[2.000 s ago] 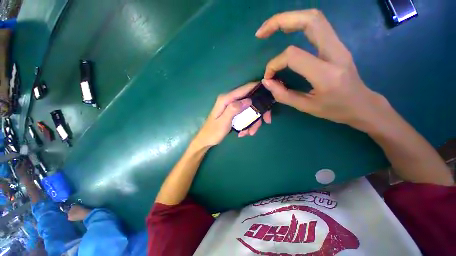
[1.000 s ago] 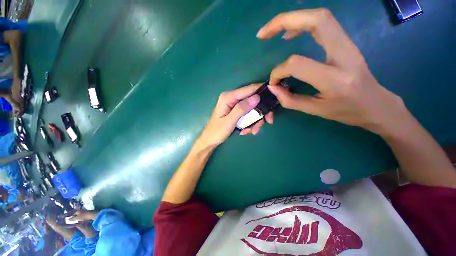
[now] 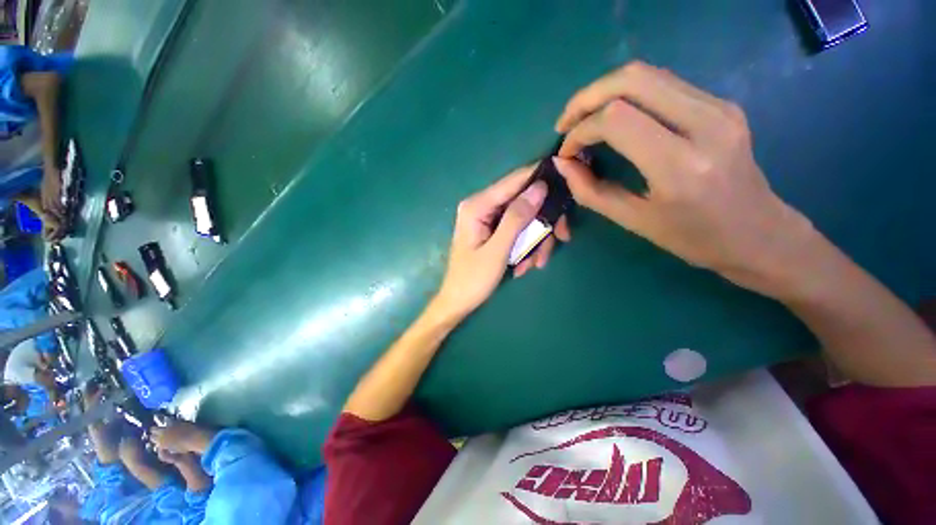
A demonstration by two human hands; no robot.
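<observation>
A black mobile phone [image 3: 531, 242] with a white rectangle at its lower end is tilted in front of me, above the green bench. My left hand [image 3: 496, 231] holds it from the left, thumb on top and fingertips underneath. My right hand [image 3: 657, 169] is at the phone's upper end, thumb and index finger pinched there. Whether a small part is between those fingertips is hidden. The pinch and the left thumb cover part of the phone.
A silver-edged phone [image 3: 834, 21] lies at the top right. A pale disc [image 3: 685, 364] is at the near bench edge. Black phones [image 3: 203, 200], a red-orange phone [image 3: 127, 279] and a blue bin [image 3: 150, 377] are at left. People in blue sleeves [image 3: 241, 477] work there.
My right hand's raised fingers have come down and curled toward the phone. My left hand and the phone have turned slightly, hiding more of the white rectangle. Things at left have shifted in view.
</observation>
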